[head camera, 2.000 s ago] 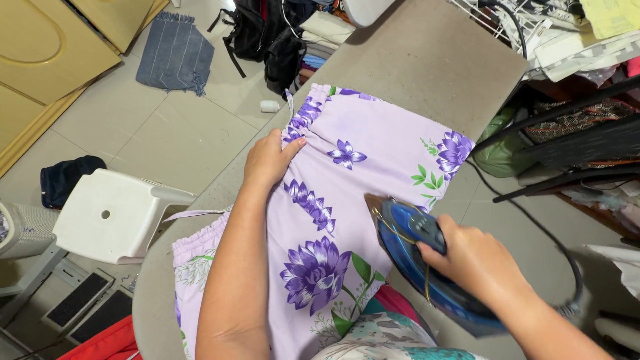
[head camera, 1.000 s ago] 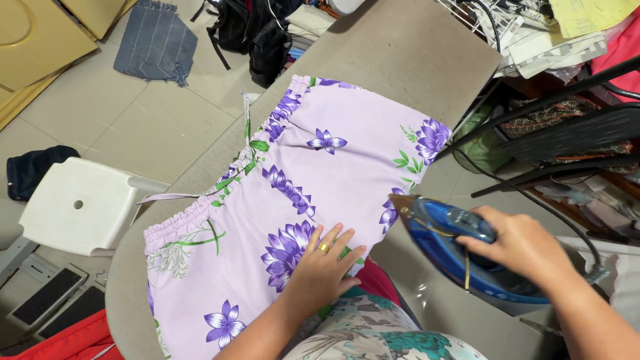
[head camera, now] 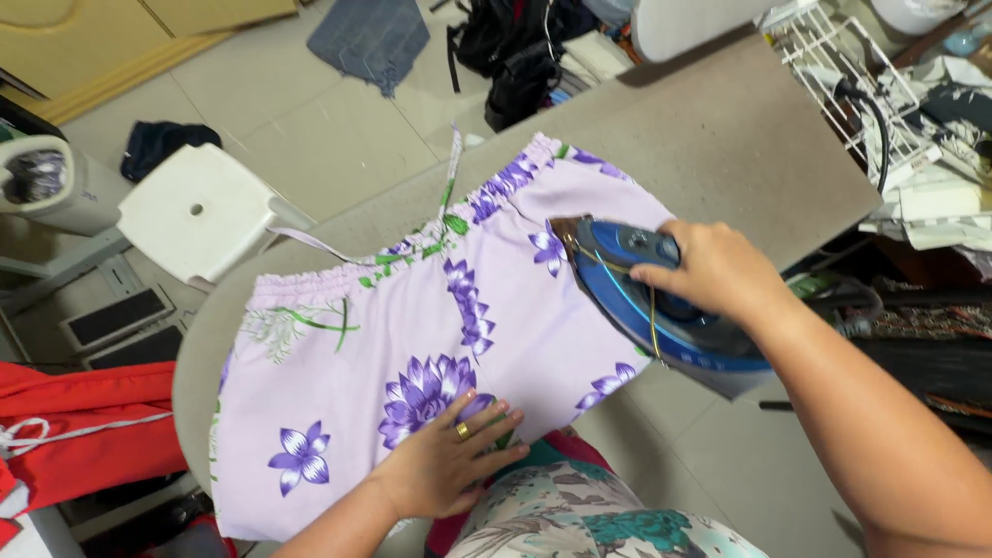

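Observation:
A pair of light purple floral shorts (head camera: 527, 325) with a gathered elastic waistband and loose drawstrings lies spread on a grey ironing board (head camera: 721, 132). My right hand (head camera: 713, 271) grips the handle of a blue electric iron (head camera: 612, 287). The iron's tip is over the right part of the fabric, by a small purple flower, and its rear extends past the board's edge. Its soleplate is hidden, so full contact cannot be told. My left hand (head camera: 457, 449) rests with fingers spread on the lower edge of the shorts, beside the large purple flower, a ring on one finger.
A white plastic stool (head camera: 198, 209) stands left of the board. Red fabric (head camera: 93, 434) hangs at the lower left. Black bags (head camera: 519, 62) and a denim piece (head camera: 372, 39) lie on the floor beyond. At the right are a white wire rack (head camera: 852, 85) and a power cord (head camera: 883, 132).
The iron, beside the shorts' right edge one second ago, is now over the fabric. My left hand was near the waistband two seconds ago and now lies at the lower edge.

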